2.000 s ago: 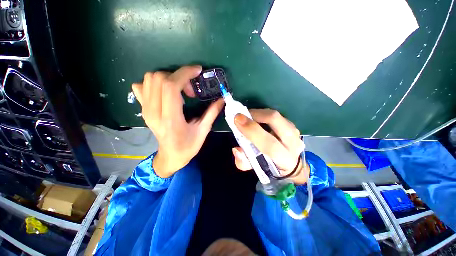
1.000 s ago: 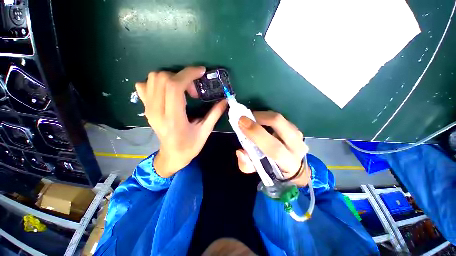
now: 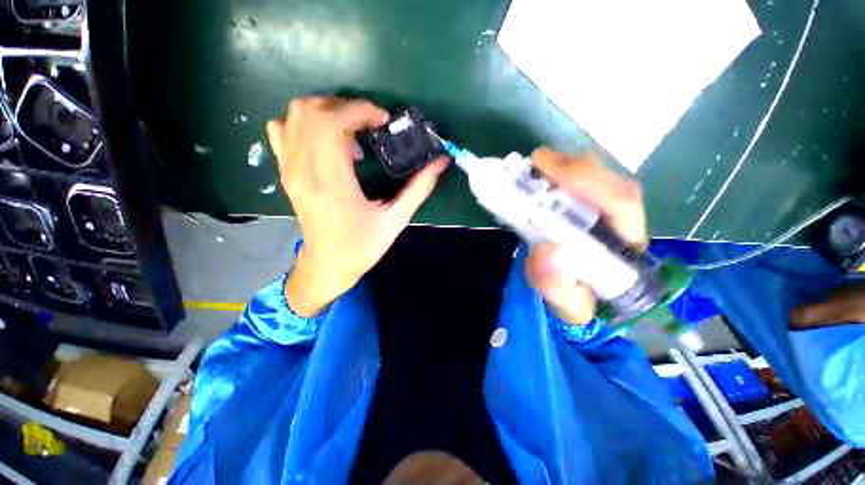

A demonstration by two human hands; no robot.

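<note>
My left hand (image 3: 337, 189) is bare and holds a small black watch case (image 3: 404, 144) between thumb and fingers, just over the green bench top. The case shows its inner side, with a small light rectangle near the top. My right hand (image 3: 588, 223) is blurred and grips a glue syringe (image 3: 541, 210), a white barrel with a printed label. Its blue dispensing needle (image 3: 452, 150) is at the right edge of the case; whether it touches cannot be told. A green adapter (image 3: 675, 282) sits on the syringe's rear end.
A white paper sheet (image 3: 626, 66) lies on the green bench top (image 3: 417, 57). A black parts tray (image 3: 152, 189) with square pockets stands at the left. A pale hose (image 3: 759, 248) runs at the right, near another person's arm (image 3: 835, 308). A carton (image 3: 102, 386) is lower left.
My right hand has moved right and swung the syringe to a flatter angle, its tip shifting from over the case to its right edge. My left hand still holds the case, now turned and slightly higher.
</note>
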